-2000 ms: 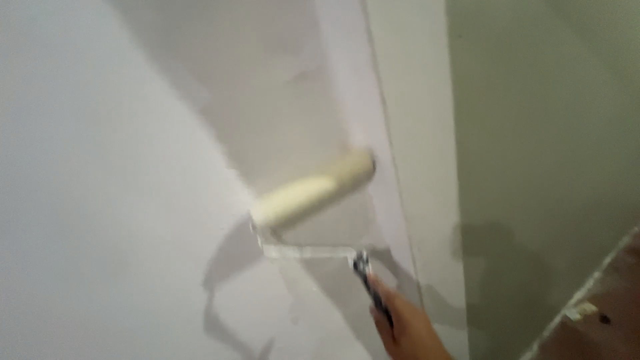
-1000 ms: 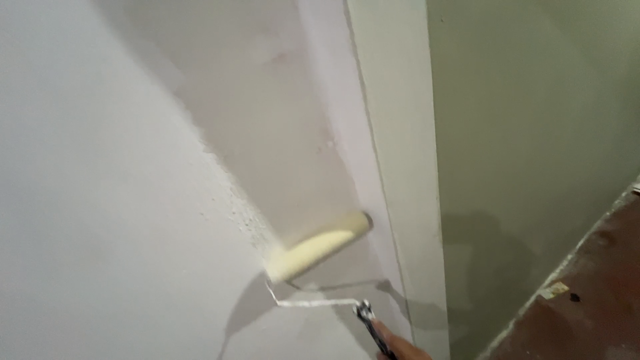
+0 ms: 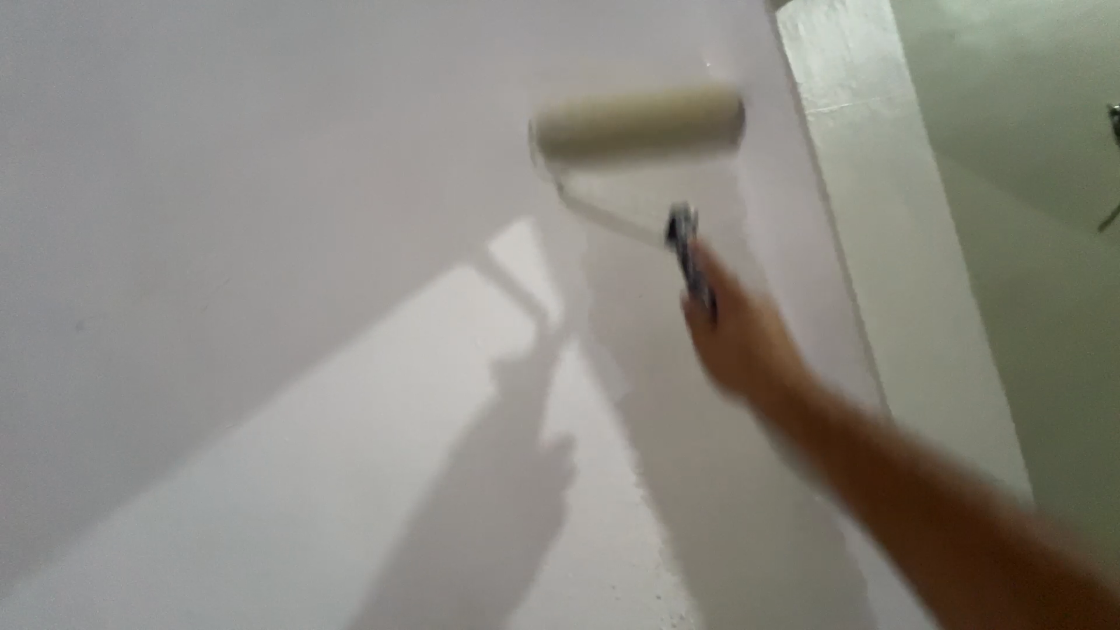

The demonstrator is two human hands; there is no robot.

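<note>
My right hand (image 3: pixel 735 337) grips the dark handle of a paint roller, with its arm reaching in from the lower right. The cream roller sleeve (image 3: pixel 639 122) lies nearly level against the upper part of a pale wall (image 3: pixel 306 157), slightly blurred. A thin wire frame (image 3: pixel 612 216) runs from the sleeve's left end down to the handle. Below the roller, a darker greyish strip (image 3: pixel 700 455) of wall runs downward beside the lighter painted surface. My left hand is out of view.
A pale vertical trim or wall edge (image 3: pixel 910 262) stands right of the roller. Beyond it is a greenish wall (image 3: pixel 1032 227), with a small dark object at the far right edge. Shadows of the arm and roller fall on the wall at the lower middle.
My right hand has carried the roller up the wall, and more of the forearm shows. The view has shifted upward; the reddish floor seen earlier is out of frame.
</note>
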